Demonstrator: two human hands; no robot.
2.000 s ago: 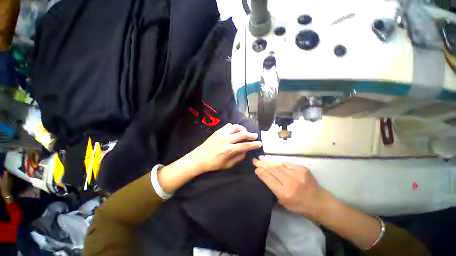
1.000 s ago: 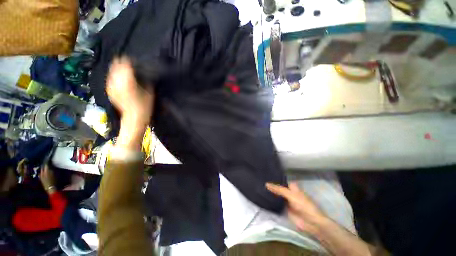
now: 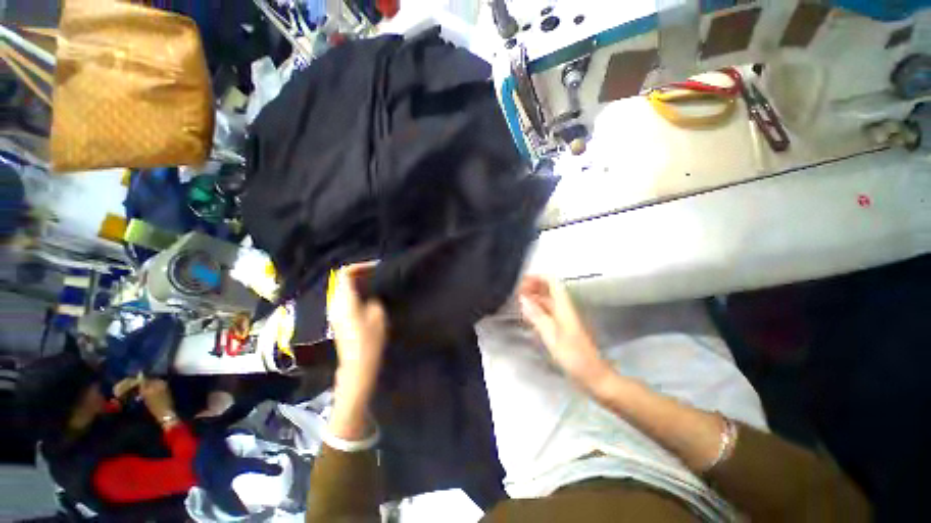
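Observation:
The black garment hangs over the left end of the pale machine bed and down toward the lap, partly blurred. My left hand grips its near left edge, with the fingers partly hidden by the cloth. My right hand is at the bed's front edge, right of the cloth, fingers apart and holding nothing visible. The white sewing machine head with a teal stripe is at the upper right. The presser foot area shows beside the cloth. No red design shows on the cloth now.
Scissors with red and yellow handles and dark red snips lie on the machine bed. Pale cloth covers the lap. Another person in red and black sits lower left near another machine. An orange-tan bag is upper left.
The cloth has moved away from the needle area and bunched to the left. My left hand came down toward the lap; my right hand let go of the cloth. The view shifted left, showing the neighbour.

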